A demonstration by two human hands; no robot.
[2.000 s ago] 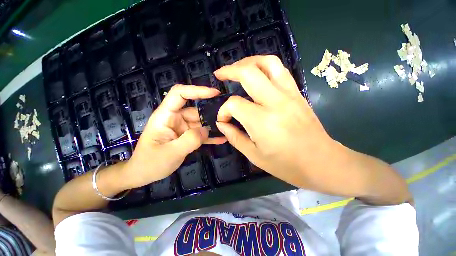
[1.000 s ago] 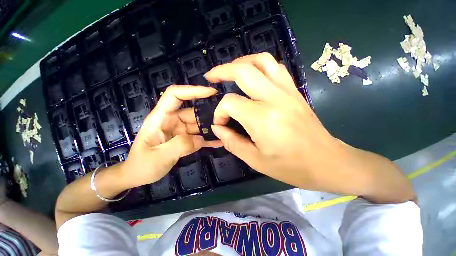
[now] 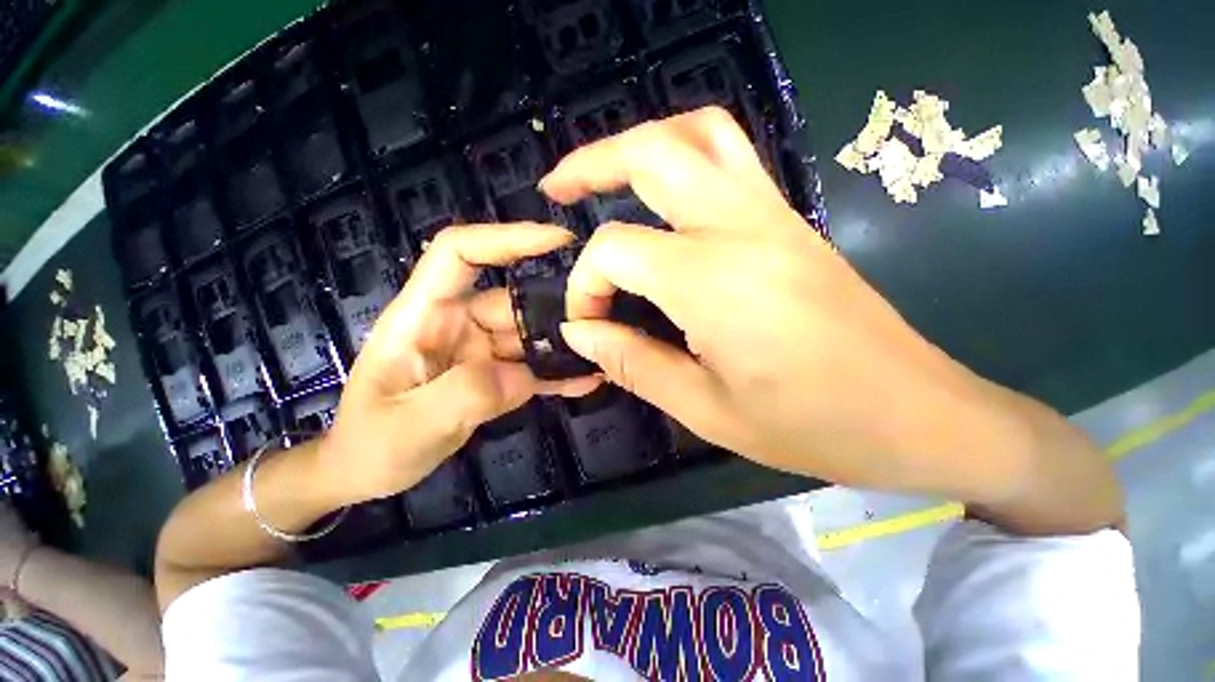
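Observation:
A small black plastic housing is held between my hands above the blister tray. My left hand is closed around its left side, with fingertips at its top and bottom edges. My right hand is over its right side, the thumb and a bent finger pinched together at its surface, the index finger raised. Whether a small part is between those fingertips cannot be seen. The glossy black blister tray lies below, with rows of oblong pockets holding black housings. My hands hide part of it.
Pale liner scraps lie right of the tray, with a dark scrap among them. More scraps are further right, and others on the left. Another person's arm shows at lower left. A green belt runs at upper left.
Both hands remain around the housing. The right fingertips have shifted slightly on its surface, and a pale spot near its lower left now shows differently. The view has shifted slightly.

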